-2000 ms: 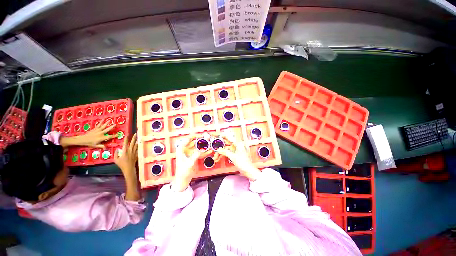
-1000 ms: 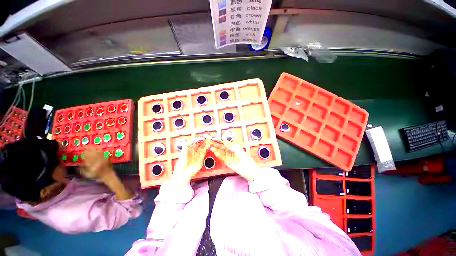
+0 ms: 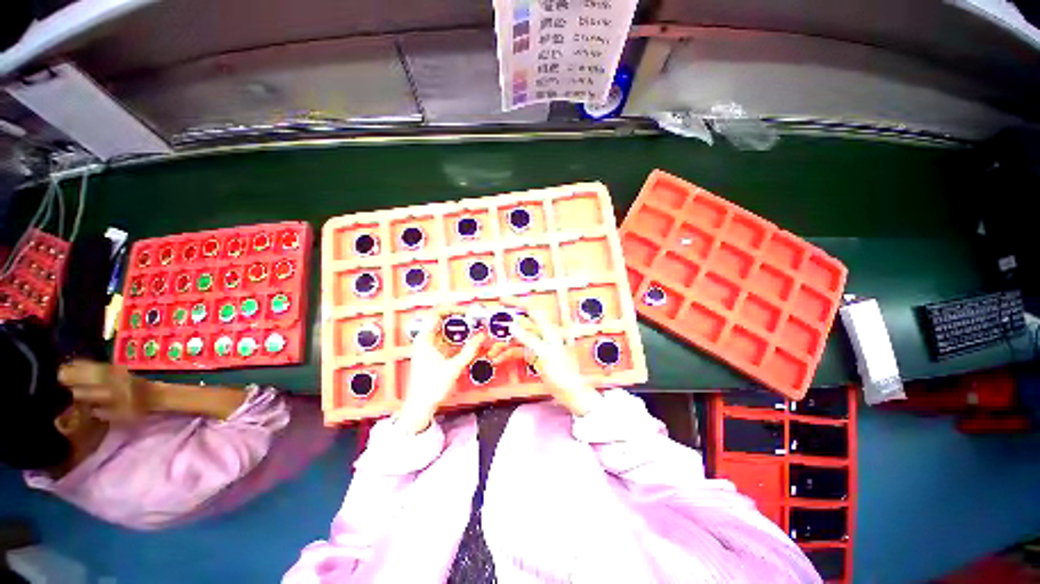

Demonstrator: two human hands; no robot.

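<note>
A pale orange parts tray [image 3: 445, 299] lies in front of me with dark round watch heads in many of its square pockets. My left hand [image 3: 433, 363] holds one dark watch head [image 3: 456, 329] with a shiny rim. My right hand [image 3: 545, 356] holds another dark watch head [image 3: 502, 326] close beside it. Both are held over the lower middle of the tray, faces towards me. Another watch head [image 3: 481, 371] lies in a pocket just below my hands. My hands partly hide the pockets behind them.
An angled orange-red tray [image 3: 730, 285] at right holds one watch head [image 3: 653, 297]. A red long-slot tray [image 3: 787, 485] sits lower right. A neighbour's red tray [image 3: 214, 299] and a person in pink [image 3: 171, 456] are at left. A colour chart [image 3: 565, 51] hangs above; a keyboard [image 3: 975, 322] is far right.
One second ago my hands were together with no watch heads visible in them; now they are apart and show two. The neighbour's arm has moved left, off the red tray.
</note>
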